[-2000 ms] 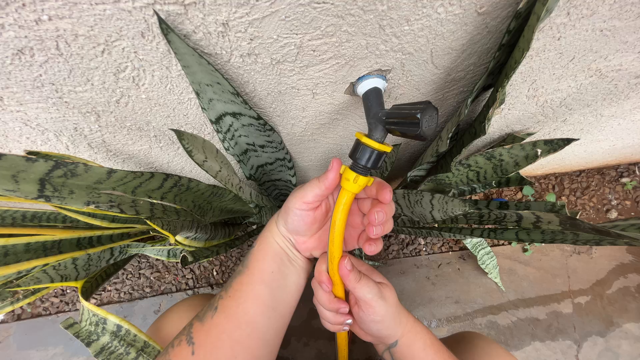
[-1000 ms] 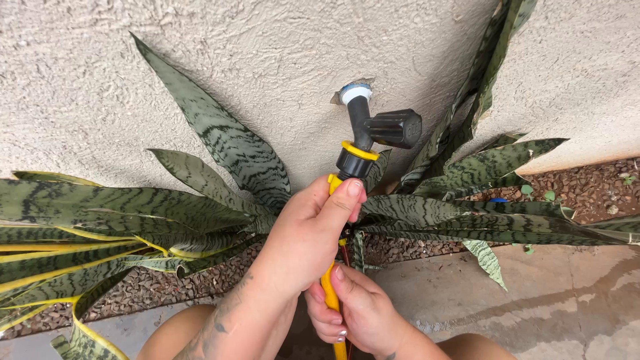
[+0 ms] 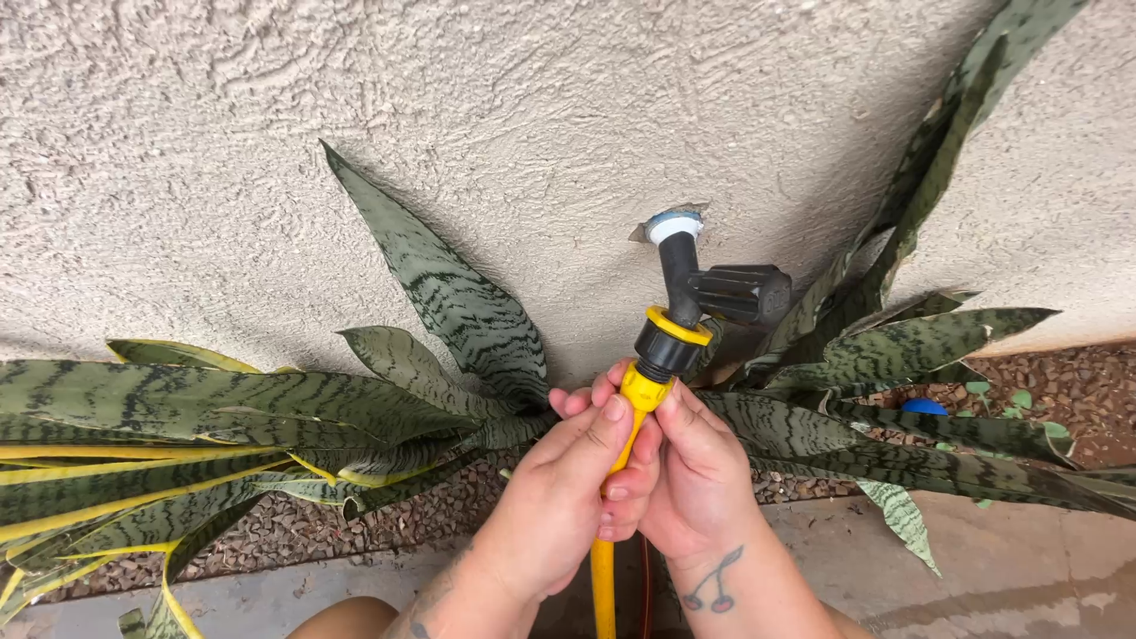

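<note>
A black plastic tap point(image 3: 682, 280) comes out of the wall, its ridged handle point(image 3: 745, 293) pointing right. On its outlet sits a black threaded hose connector point(image 3: 666, 351) with a yellow ring. Just below is the yellow collar nut point(image 3: 644, 387) at the end of a yellow garden hose point(image 3: 603, 586). My left hand point(image 3: 577, 470) grips the hose end and collar from the left, thumb on top. From the right, my right hand point(image 3: 697, 461) closes around the same collar, its fingers partly behind the hose. The hose runs down between my wrists.
Snake plant leaves point(image 3: 222, 404) spread low on the left, and more leaves point(image 3: 941, 351) rise and spread on the right. Behind is a rough plastered wall point(image 3: 497, 106). Gravel point(image 3: 382, 524) lies beneath the plants, with a concrete floor point(image 3: 1003, 568) in front and a blue object point(image 3: 925, 406) at right.
My right hand has moved up from lower on the hose to the yellow collar beside my left hand. My left hand has shifted its grip, and the collar is uncovered now.
</note>
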